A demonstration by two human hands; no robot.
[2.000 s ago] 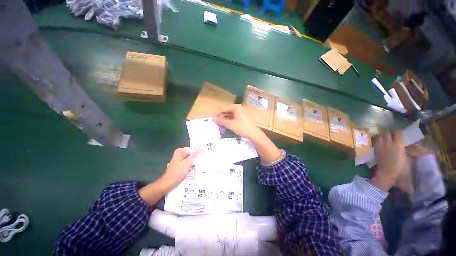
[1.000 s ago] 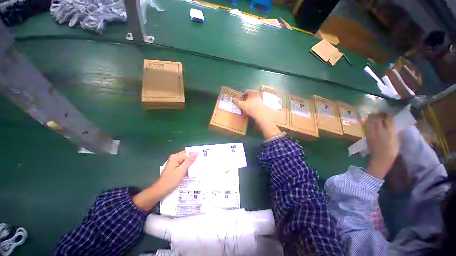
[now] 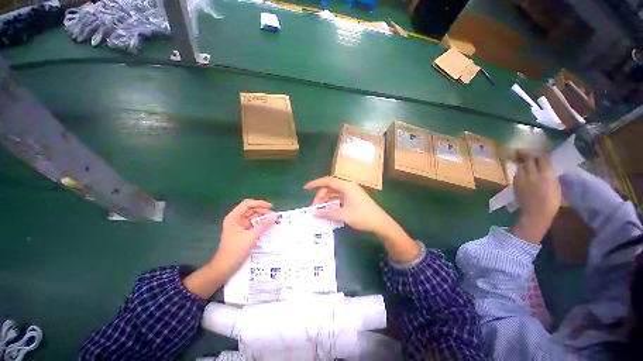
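Note:
My left hand (image 3: pixel 243 236) pinches the left side of a white printed label sheet (image 3: pixel 296 217). My right hand (image 3: pixel 352 208) has its fingers on the sheet's upper right corner, and the sheet's top edge looks bent. Below it a label sheet stack (image 3: pixel 292 271) lies on the green table. A brown carton (image 3: pixel 358 156) with a pale label on top lies just beyond my right hand, not touched by it. An unlabelled carton pile (image 3: pixel 268 125) stands to its left. Labelled cartons (image 3: pixel 430 155) stand in a row to its right.
Curled white backing paper (image 3: pixel 296 324) lies nearest me. A neighbour's hand (image 3: pixel 536 194) in a pale striped sleeve holds a white sheet at right. A grey frame post (image 3: pixel 84 151) crosses the left side. Cables (image 3: pixel 116 25) lie at the far left, others (image 3: pixel 21 341) at lower left.
My right hand has left the now labelled carton and come back to the sheet in my left hand. The cartons have shifted to the right in view.

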